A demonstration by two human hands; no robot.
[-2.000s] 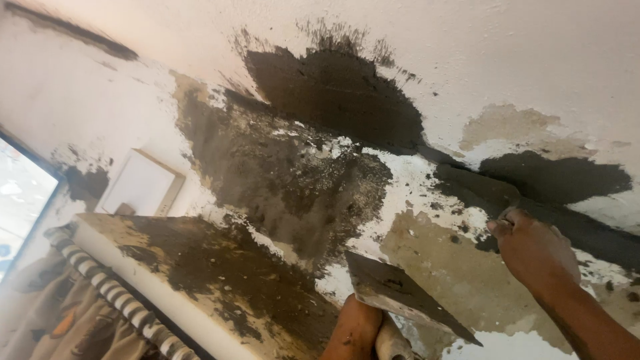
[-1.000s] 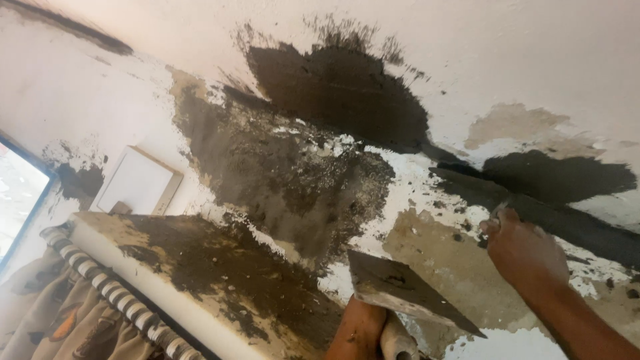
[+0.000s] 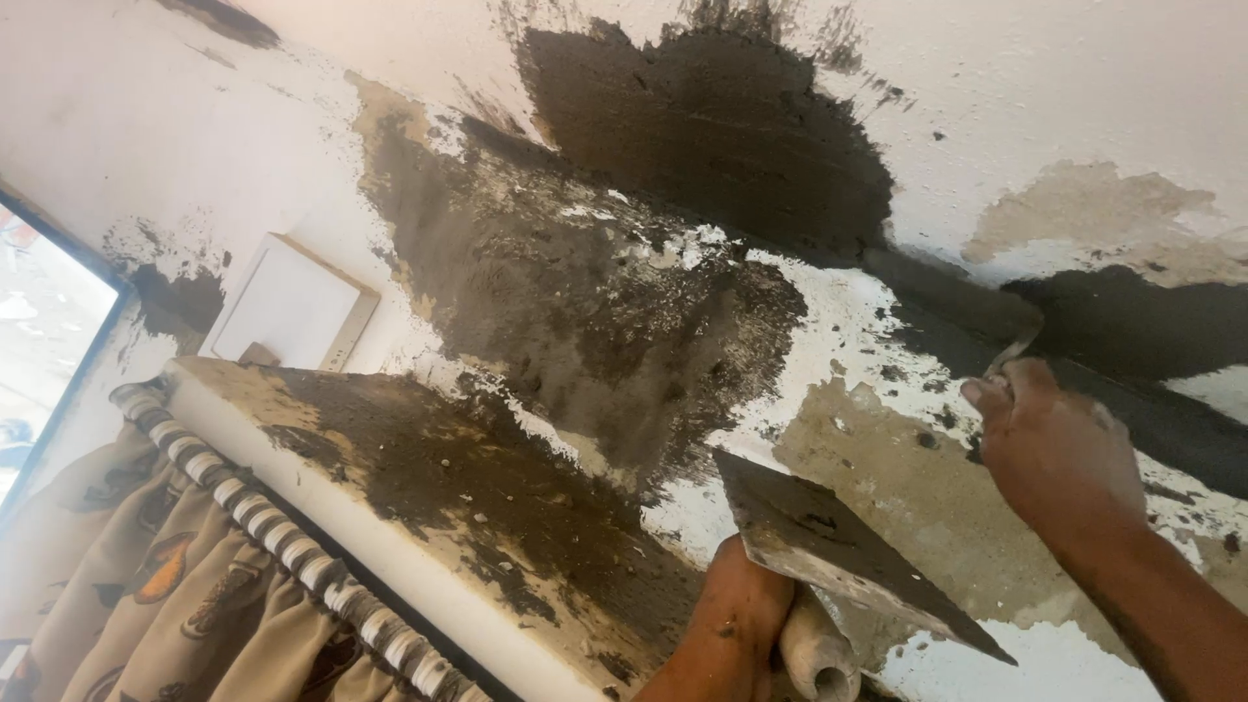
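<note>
My left hand (image 3: 746, 600), at the bottom centre, grips a plasterer's hawk (image 3: 848, 556) with a pale cylindrical handle; dark wet mortar coats its flat plate. At the right, my right hand (image 3: 1058, 439) is closed on a trowel (image 3: 975, 302), whose blade lies against the dark band of mortar along the wall corner. The blade is smeared and blends with the mortar, so its edges are hard to tell. Above and left of it spreads a large dark mortar patch (image 3: 712, 136). Rougher grey-brown mortar (image 3: 546, 283) covers the surface left of the hawk.
A mortar-smeared ledge (image 3: 468, 487) runs diagonally at lower left, above a striped curtain rod (image 3: 263, 517) and a patterned curtain (image 3: 175, 595). A white square panel (image 3: 288, 307) stands beyond the ledge. A blue-edged opening (image 3: 49, 322) is at the far left. Bare patches show at right.
My right hand and the trowel have shifted a little up and left along the dark band since a second ago. My left hand still holds the hawk in much the same place.
</note>
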